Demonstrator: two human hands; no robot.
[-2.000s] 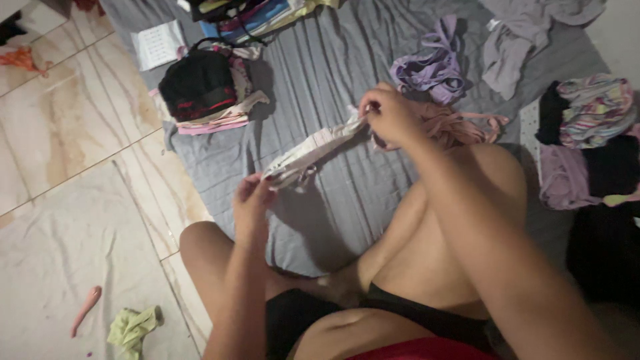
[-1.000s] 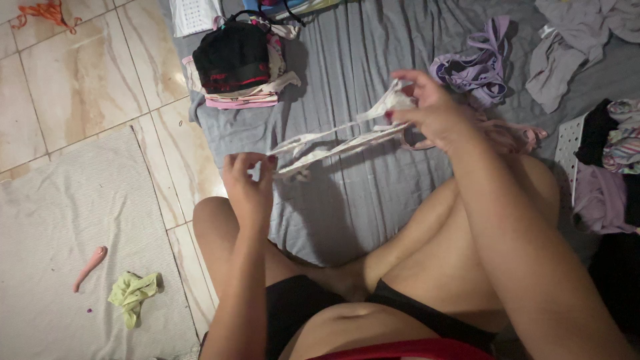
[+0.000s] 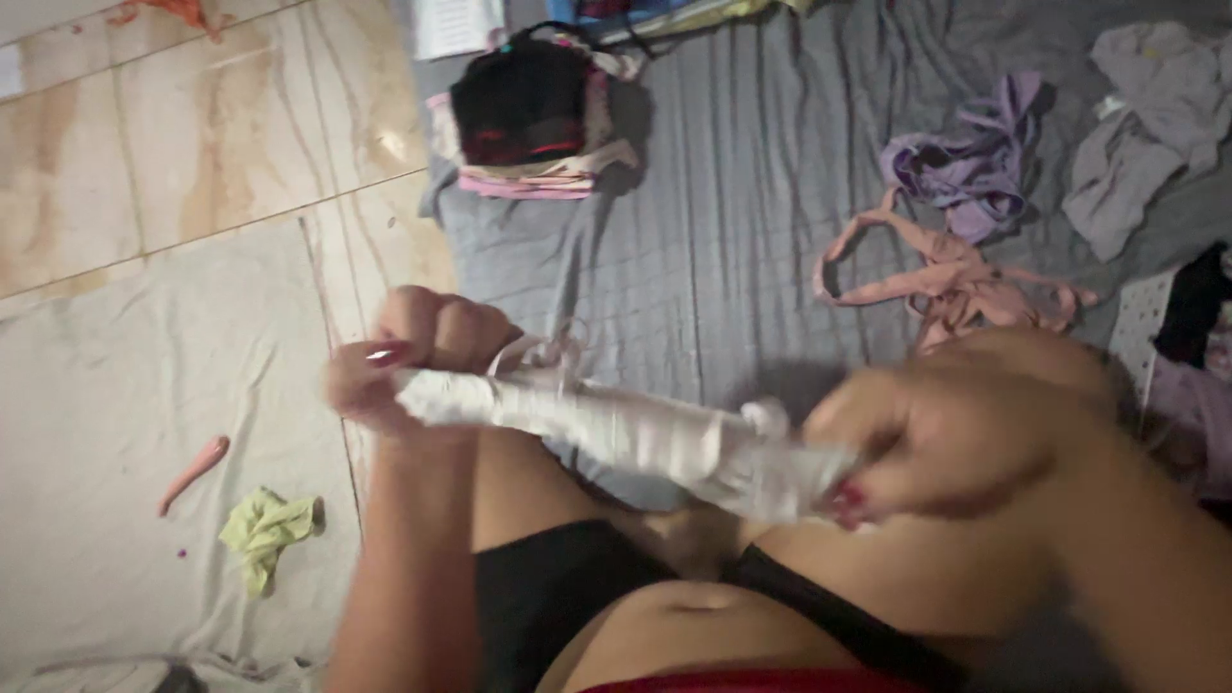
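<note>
A white fabric garment (image 3: 626, 428) is stretched between my two hands, low over my lap, and its outline is blurred. My left hand (image 3: 423, 361) pinches its left end between thumb and curled fingers. At the right end, my right hand (image 3: 924, 443) is closed on the cloth. Beyond my right hand, a pink strappy garment (image 3: 953, 279) lies on the grey bed sheet (image 3: 712, 192). A crumpled purple garment (image 3: 962, 173) lies just above the pink one.
A folded stack topped by a black garment (image 3: 525, 106) sits near the bed's left edge. Grey cloth (image 3: 1145, 125) lies at upper right, above a white perforated basket (image 3: 1141, 322) holding clothes. On the floor mat (image 3: 144, 366) are a light green cloth (image 3: 268, 534) and a pink item (image 3: 192, 474).
Both hands have come closer to my body with the white garment, which spanned them loosely a second ago and now looks bunched into a band. The pink garment shows more fully.
</note>
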